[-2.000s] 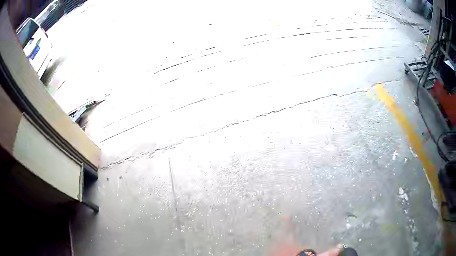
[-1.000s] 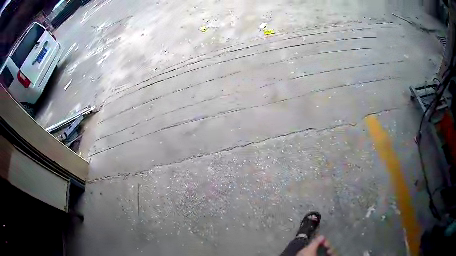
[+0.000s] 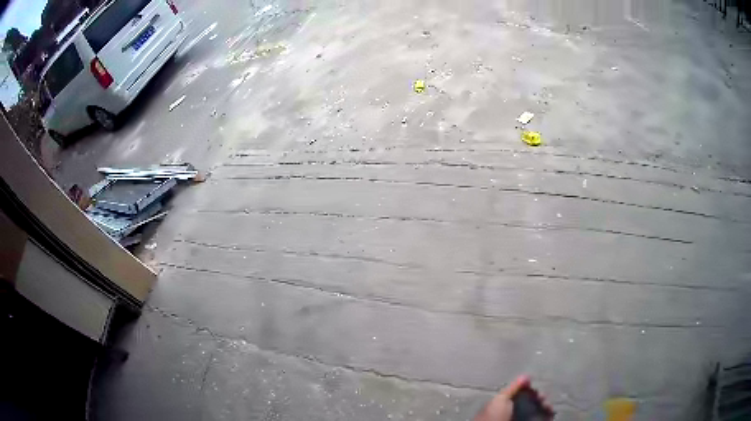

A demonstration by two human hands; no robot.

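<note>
My right hand (image 3: 499,406) is at the bottom edge, right of centre, and is cut off by the edge. It is closed around a small dark object (image 3: 532,404). A fingertip or thumb shows along the object's left side. The object is partly out of the picture and too blurred to name. My left hand is out of the picture.
A white van (image 3: 123,62) stands at the upper left. Metal frames (image 3: 136,196) lie by the tan door post (image 3: 78,218). Yellow scraps (image 3: 531,138) lie on the concrete ground (image 3: 395,238). Part of a yellow floor mark (image 3: 620,409) and a dark ridged thing (image 3: 733,393) show lower right.
The view has moved forward and turned left. More of the van and yard shows. The equipment at the right and my foot have left the picture. The hand still holds the dark object.
</note>
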